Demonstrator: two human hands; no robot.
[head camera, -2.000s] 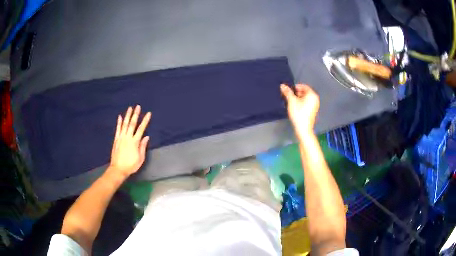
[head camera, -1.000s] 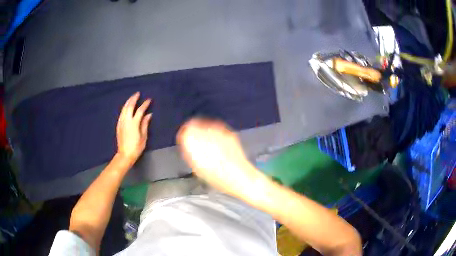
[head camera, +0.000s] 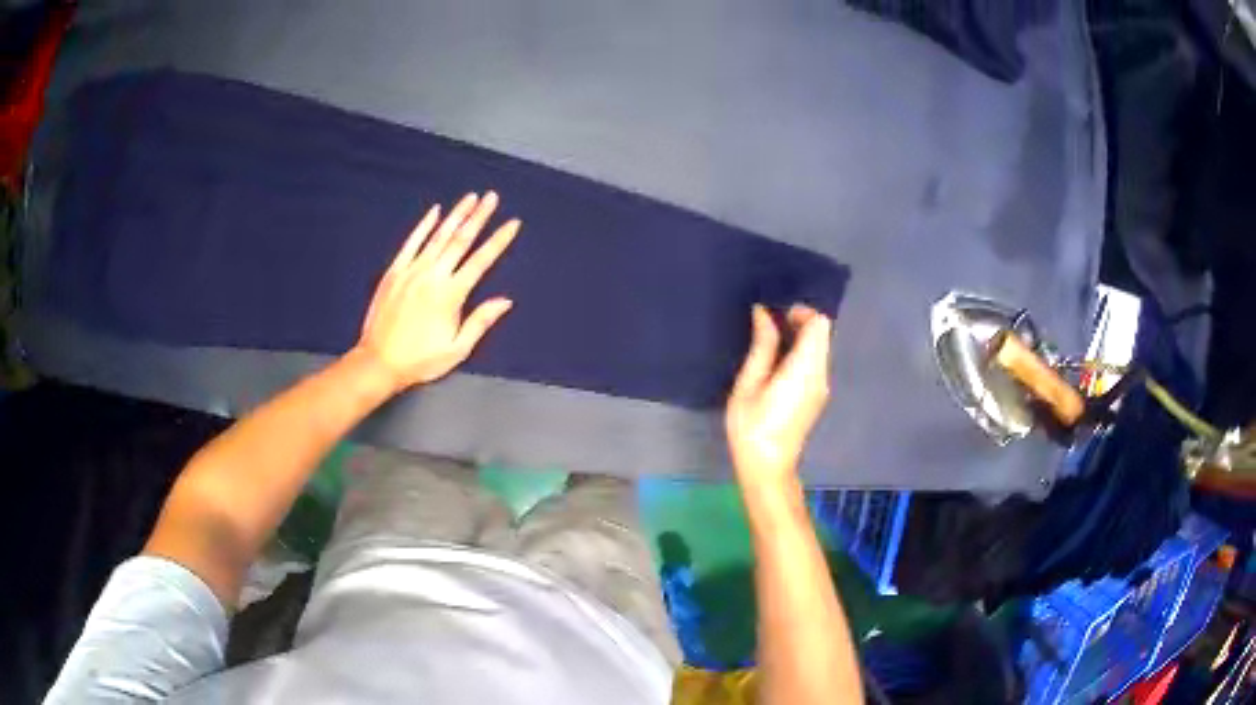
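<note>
Dark navy trousers (head camera: 606, 276) lie flat across the grey pressing table, wide end at the left, narrow hem end at the right. My left hand (head camera: 430, 296) rests flat on the middle of the cloth with fingers spread. My right hand (head camera: 781, 379) is at the hem end, its thumb and fingertips on the cloth near the lower corner; whether it pinches the cloth is hard to tell. A silver steam iron (head camera: 1012, 365) with an orange-brown handle stands on the table to the right of the hem, untouched.
The grey table (head camera: 689, 103) has a rounded right edge. More navy cloth (head camera: 950, 30) lies at its far edge. A yellow hose (head camera: 1171, 406) runs right from the iron. Blue crates (head camera: 1116, 606) and dark cloth stand below the table's right end, on a green floor.
My right hand has moved from near the middle of the trousers right to the hem end. My left hand stays flat on the cloth. The camera view has turned, so the trousers now slope down rightward.
</note>
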